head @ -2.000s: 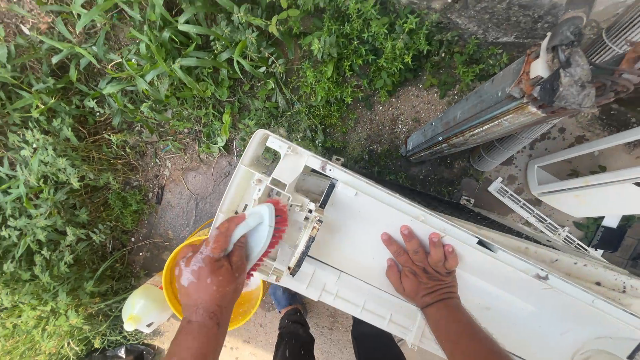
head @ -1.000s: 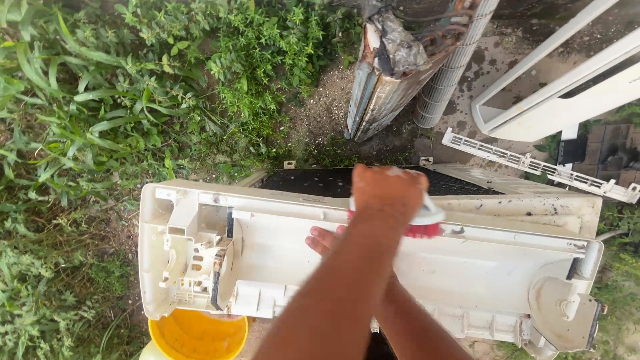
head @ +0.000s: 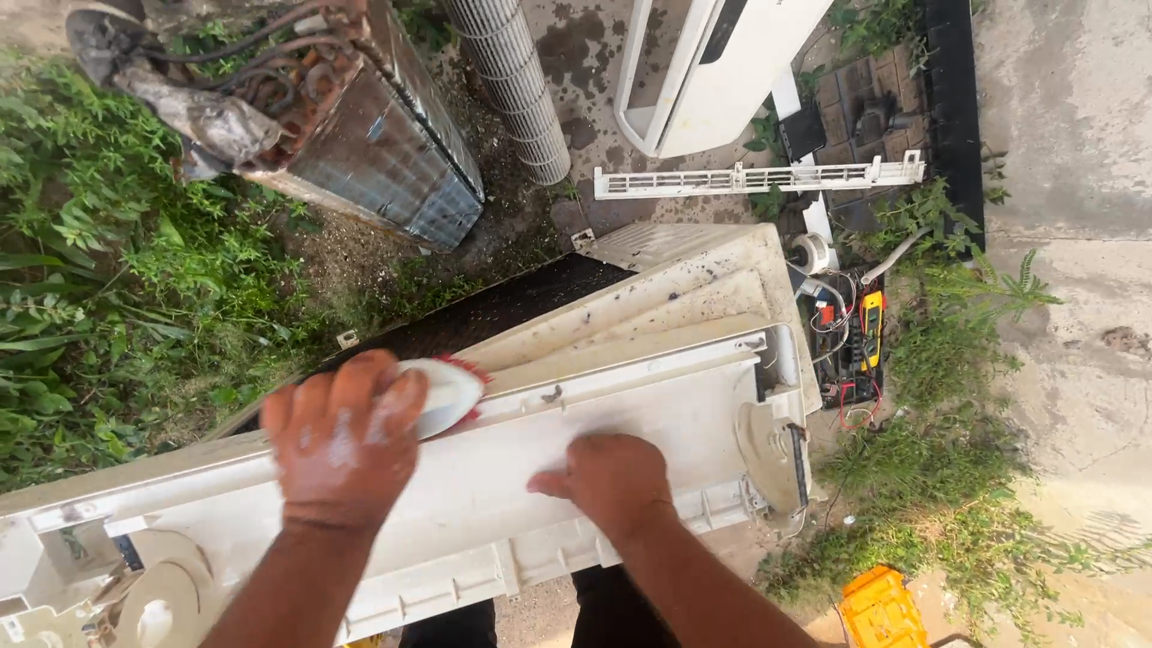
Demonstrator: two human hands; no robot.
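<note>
My left hand point(head: 346, 436), with white suds on its back, grips a scrub brush point(head: 447, 396) with a white back and red bristles. The brush touches the far upper edge of a long white plastic air conditioner housing point(head: 504, 468), which lies across in front of me. My right hand point(head: 612, 477) rests on the housing's inner face, right of the brush, with its fingers curled and the thumb out to the left; whether it pinches anything cannot be seen. Dark specks mark the cream-coloured panel point(head: 666, 292) behind the housing.
A finned metal coil point(head: 387, 153) stands at the upper left, beside a cylindrical blower fan point(head: 517, 81). Beyond the housing lie a slotted white strip point(head: 738, 180) and a white cover point(head: 747, 81). Tools with a yellow meter point(head: 870, 328) are at the right, an orange case point(head: 882, 607) lower right.
The brush in my left hand, over the yellow bucket two seconds ago, is now on the housing's far edge. My arms, crossed one second ago, are apart. The view has swung right.
</note>
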